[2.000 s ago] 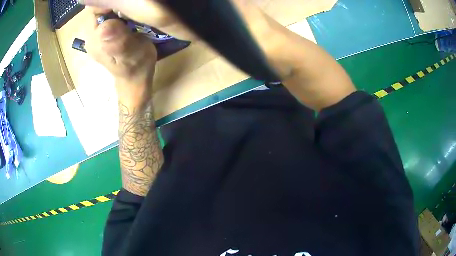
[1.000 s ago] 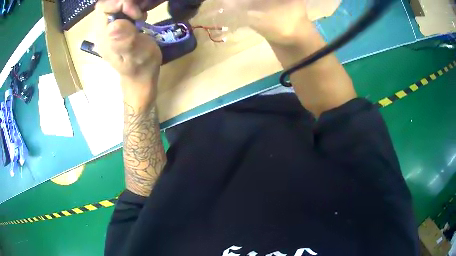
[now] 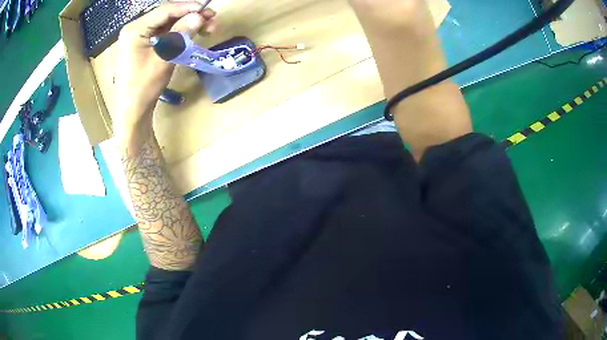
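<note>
The lavender shell [image 3: 200, 61] with a black nose cone [image 3: 168, 46] lies open side up on the dark fixture [image 3: 233, 83]. Pale and metallic parts show inside it. Red and black lead wires [image 3: 283, 48] run out right to a tiny white plug [image 3: 301, 46]. My left hand [image 3: 153, 40] is left of and above the shell, off it, fingers bent together around the lower end of a thin grey rod [image 3: 204, 5] cut off by the top edge. Whether it grips the rod is unclear. My right hand [image 3: 393, 10] is mostly beyond the top edge; its fingers are hidden.
A black cord [image 3: 476, 61] crosses in front of my right forearm. A dark screw tray [image 3: 113, 23] stands at the cardboard box's upper left. A small black piece [image 3: 172, 97] lies left of the fixture. Wired black parts [image 3: 34, 119], purple-blue pieces [image 3: 23, 186] and white paper [image 3: 81, 156] are farther left.
My left hand has let go of the shell's nose end and moved up and left, uncovering the black cone. My right hand has moved up, mostly out of view. The shell stays on the fixture.
</note>
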